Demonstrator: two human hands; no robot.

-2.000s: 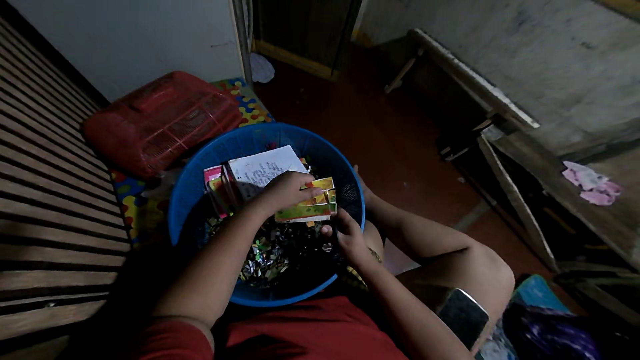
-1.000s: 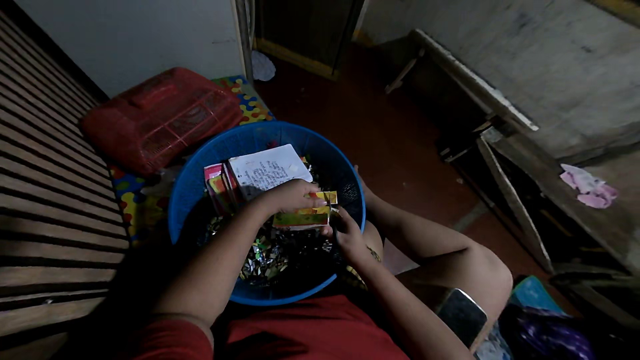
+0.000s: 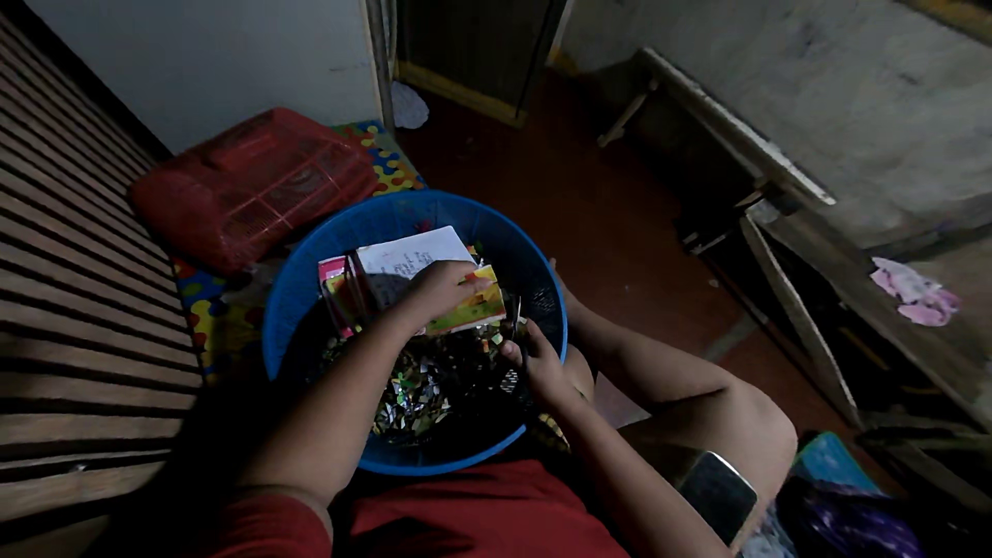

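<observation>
A round blue plastic basin [image 3: 280,310] sits at my lap, with many small shiny cut pieces [image 3: 415,395] inside. My left hand [image 3: 446,291] holds a yellow and green printed packet or sheet [image 3: 473,310] over the basin. To its right, my right hand [image 3: 539,356] grips scissors [image 3: 518,314], their blades pointing up beside the packet's right edge. Behind my left hand, an open notebook with handwriting [image 3: 418,249] lies in the basin, next to pink and yellow printed packets [image 3: 335,287].
A red plastic basket [image 3: 256,186] rests on a colourful patterned mat [image 3: 387,159] at the left, near a slatted wooden wall [image 3: 70,232]. A phone [image 3: 718,496] lies on my leg. On the right stands a wooden bench [image 3: 852,263] with a pink cloth [image 3: 914,291].
The scissors and my right hand have moved away from the packet's edge, down and right a little. The packet, narrow-looking a second ago, now shows a broader face.
</observation>
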